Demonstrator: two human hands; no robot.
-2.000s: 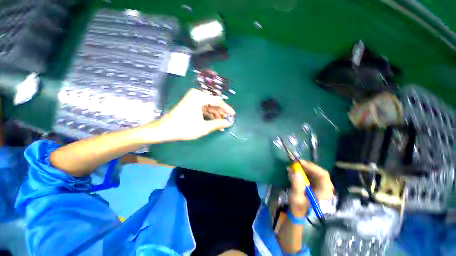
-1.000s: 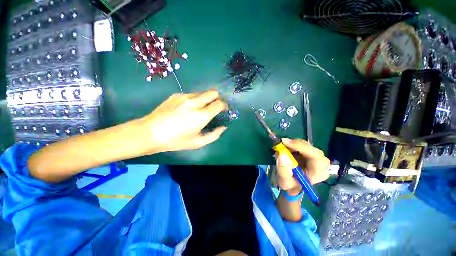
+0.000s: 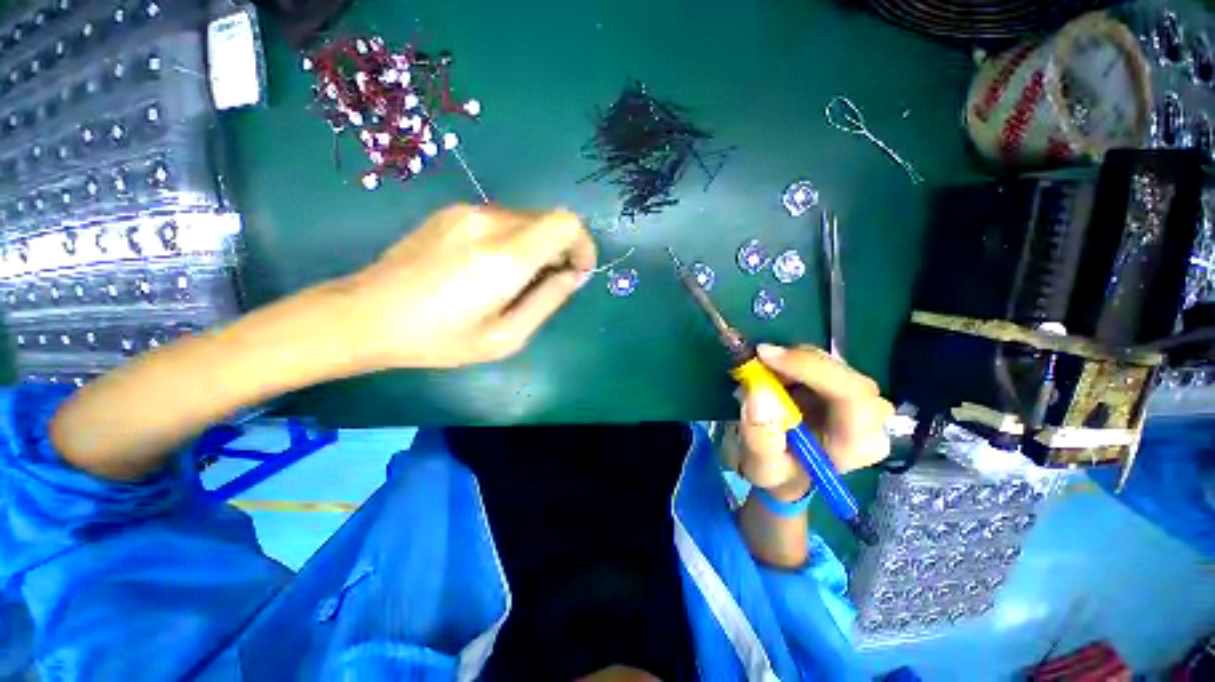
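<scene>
My right hand [image 3: 815, 416] holds the soldering iron [image 3: 776, 400] by its yellow and blue handle, its metal tip pointing up and left over the green mat. My left hand [image 3: 493, 287] is at mid-bench with thumb and fingertips pinched on the thin silver solder wire [image 3: 612, 265], whose end sticks out to the right. A small round board [image 3: 622, 283] lies just right of the left fingertips. Another round board [image 3: 701, 276] lies beside the iron's shaft, and several more [image 3: 789, 265] lie to its right.
A black wire pile [image 3: 648, 149] and a red-and-white wired pile [image 3: 387, 112] lie farther back. Tweezers [image 3: 834, 284] and a wire loop [image 3: 871, 136] lie right. Blister trays [image 3: 107, 200] stand left; a tape roll [image 3: 1059, 93] and black unit [image 3: 1066, 267] stand right.
My left hand was nearer the red pile two seconds ago; since one second ago its spread fingers have closed together on the solder wire. The iron stays in my right hand, and the view has shifted.
</scene>
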